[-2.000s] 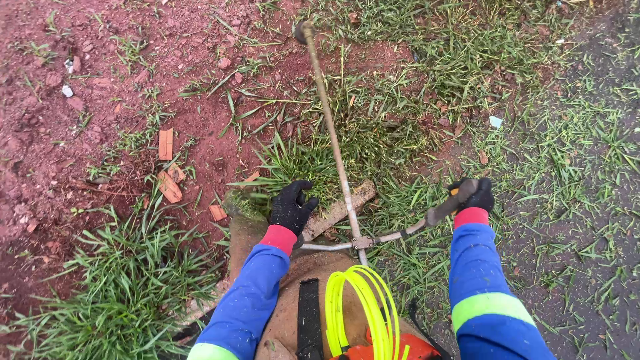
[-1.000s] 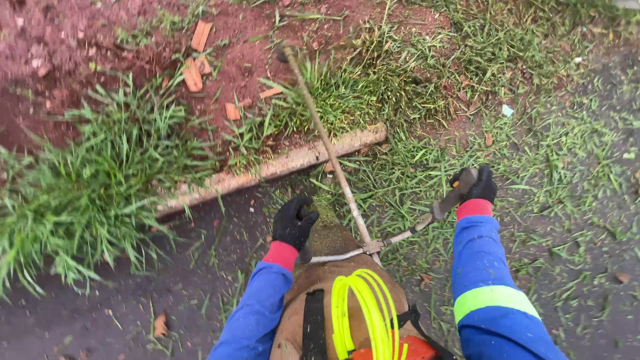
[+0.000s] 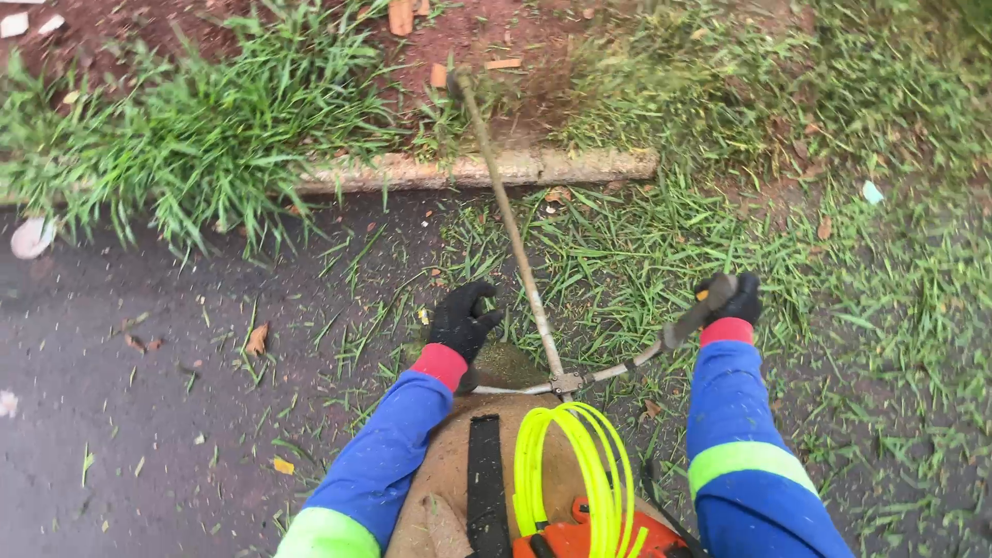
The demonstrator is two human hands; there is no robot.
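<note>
My right hand (image 3: 736,298), in a black glove, is closed around the right grip (image 3: 690,314) of a brush cutter's handlebar. My left hand (image 3: 463,322), also gloved, is just above the bar's left end, thumb and fingers curled with a gap and nothing visible between them. The long shaft (image 3: 508,217) runs from the handlebar clamp (image 3: 567,382) across the kerb to the cutting head (image 3: 459,81), which is blurred, over red soil by the grass. Coiled yellow trimmer line (image 3: 535,465) hangs at my front, over an orange part (image 3: 570,539) and beside a black strap (image 3: 486,480).
A concrete kerb (image 3: 597,165) crosses ahead, partly covered by tall grass (image 3: 225,132) on the left. Brick pieces (image 3: 401,17) lie on the soil beyond. Wet asphalt (image 3: 155,310) is on the left; cut grass (image 3: 620,263) covers ground ahead and right. A pale round object (image 3: 32,237) lies far left.
The view has swung round, so the kerb now runs nearly level across it. The cutting head has passed over the grass beside the brick pieces. My right hand remains on its grip.
</note>
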